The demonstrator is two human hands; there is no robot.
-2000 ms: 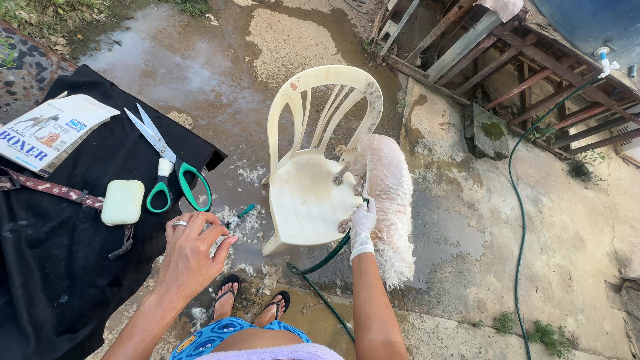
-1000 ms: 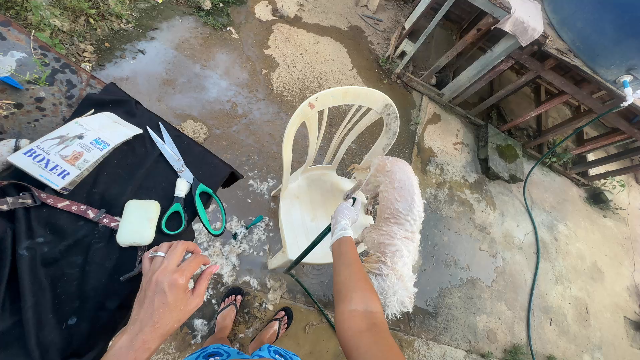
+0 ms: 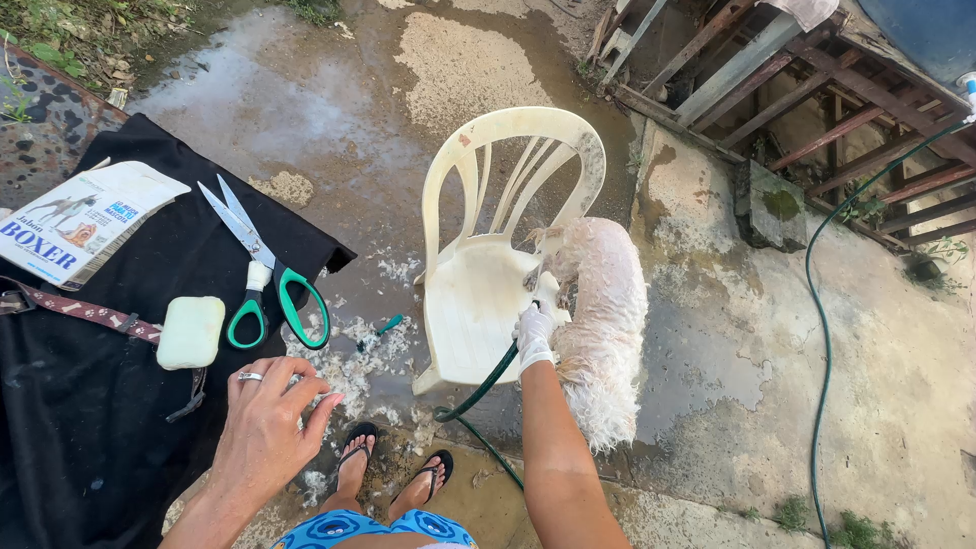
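Note:
My right hand (image 3: 535,332), in a white glove, grips a green garden hose (image 3: 488,383) above the seat of a white plastic chair (image 3: 467,320). Just right of the chair stands a wet, white-coated dog (image 3: 604,305), its front paws at the seat's edge; its head is hard to make out. My left hand (image 3: 272,418), bare with a ring, holds nothing, its fingers bent and slightly apart. Beyond it, on a black cloth (image 3: 91,412), lie green-handled scissors (image 3: 263,263), a pale bar of soap (image 3: 191,333), a dog collar with paw prints (image 3: 91,314) and a soap box (image 3: 84,221).
Clumps of cut fur (image 3: 351,374) and a small green-handled brush (image 3: 381,332) lie on the wet ground by my feet. A concrete block (image 3: 770,206) sits beside a wooden frame (image 3: 831,84) at upper right. More hose (image 3: 820,305) runs down the right side.
My right hand stays on the hose, which has shifted about over the seat and the dog's front. The left hand remains near the cloth. The dog stays beside the chair.

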